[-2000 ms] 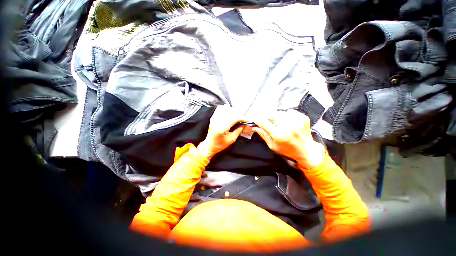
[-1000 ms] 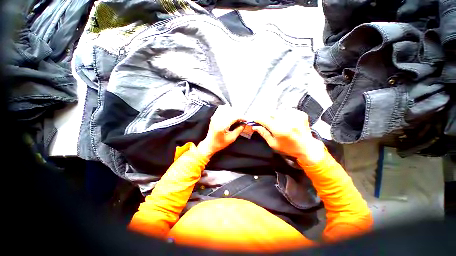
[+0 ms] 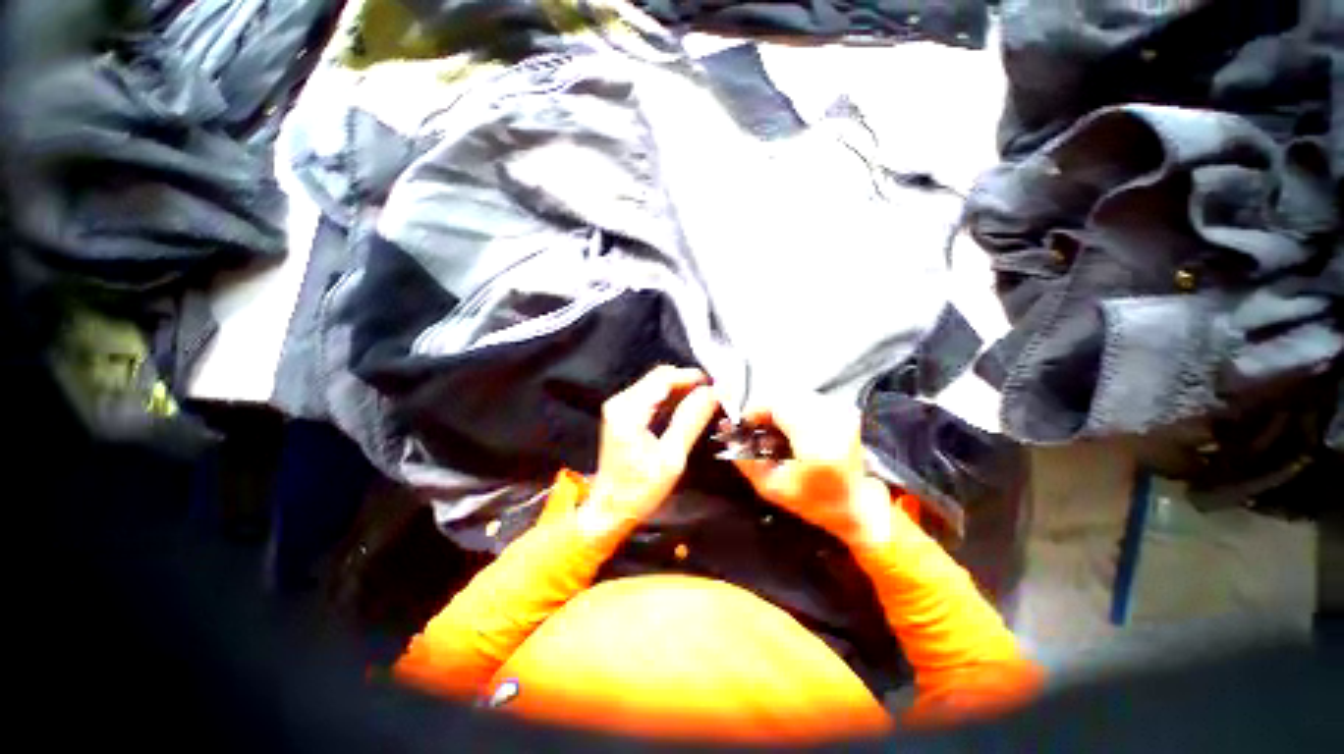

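Note:
A grey and black denim jacket, its paler parts and stitched seams showing, is spread from the table over my lap. My left hand pinches dark cloth of the jacket near its centre. My right hand is close beside it, fingers curled around a small dark object with short points, possibly thread snips. The fingertips of both hands nearly meet; fine detail there is blurred.
Crumpled dark garments lie at the left. More dark jackets with brass buttons are heaped at the right. Yellow-green patterned cloth lies at the top left. The white table shows behind the jacket. A blue strip is at the lower right.
My hands have moved slightly lower and opened apart a little, and the small pale tag between them no longer shows. The dark pointed object now shows at my right fingers. The jacket has shifted and creased.

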